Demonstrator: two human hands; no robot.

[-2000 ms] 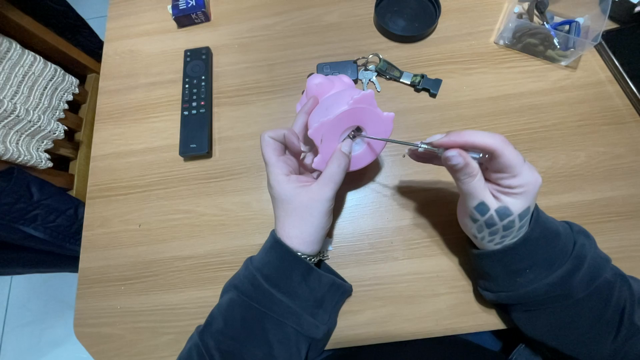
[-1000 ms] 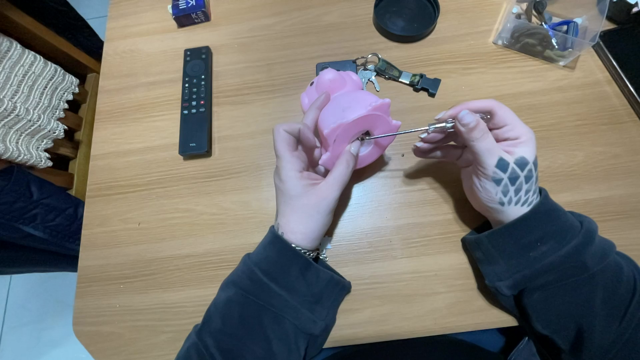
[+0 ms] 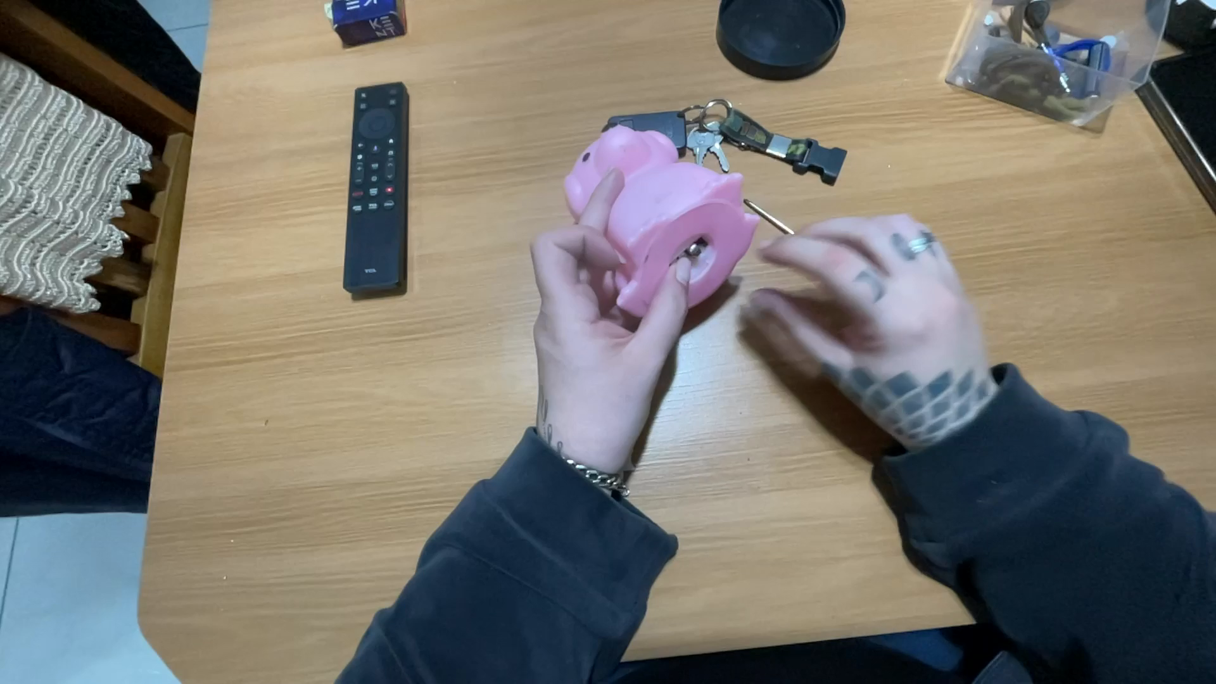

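My left hand (image 3: 608, 332) holds a pink rubber duck (image 3: 670, 195) on its side, with its underside turned to me. My left thumb rests by the hole in its base, where a small metal part (image 3: 693, 249) shows. Just right of the duck is my right hand (image 3: 879, 318), blurred and partly curled. A thin metal rod (image 3: 768, 217) shows between the duck and the right fingertips; its far end is hidden, and whether those fingers hold it cannot be told.
Behind the duck lie keys (image 3: 706, 142) with a buckled strap (image 3: 784, 147). A remote control (image 3: 375, 190) lies to the left, and a small box (image 3: 368, 21) behind it. Farther back are a black round lid (image 3: 781, 36) and a clear container (image 3: 1054, 62) of tools.
The metal rod, earlier in the duck's hole with my right hand on its other end, is out of the hole. My right hand has turned, with its back now uppermost.
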